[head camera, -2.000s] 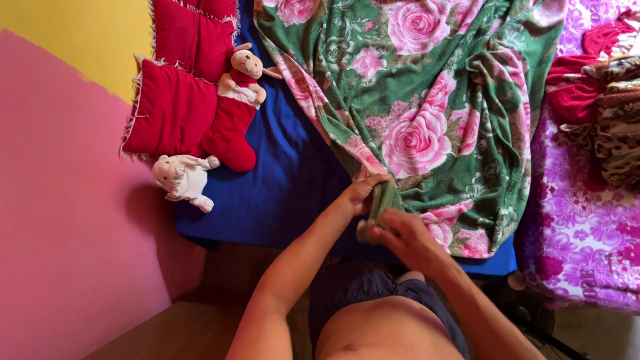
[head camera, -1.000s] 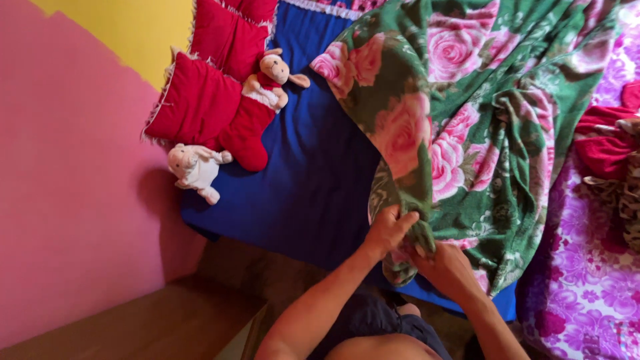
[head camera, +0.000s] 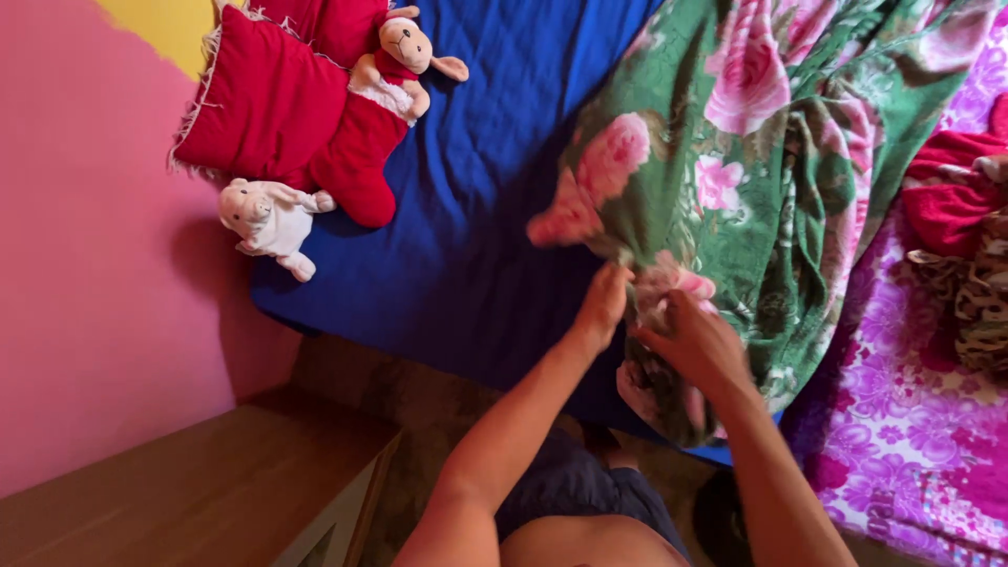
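Note:
A green blanket with pink roses (head camera: 732, 228) lies bunched over the right part of a blue-sheeted bed (head camera: 472, 228), its upper end out of view. My left hand (head camera: 605, 305) grips the blanket's gathered near edge, fingers partly hidden by cloth. Close beside it on the right, my right hand (head camera: 697, 339) holds another fold of the same edge. Some of the blanket hangs below my hands at the bed's near side. The cloth around my fingers is slightly blurred.
Red fringed cushions (head camera: 264, 98), a red stocking (head camera: 358, 157) holding a plush animal (head camera: 405, 49), and a white plush lamb (head camera: 272, 220) lie on the bed's left. A wooden surface (head camera: 197, 472) stands lower left. Folded cloths (head camera: 980, 291) rest on purple floral bedding (head camera: 890, 441) at right.
The blanket's left part, spread near the stocking two seconds ago, is now gathered further right, with more blue sheet showing. Both hands still hold its near edge. The view has shifted left.

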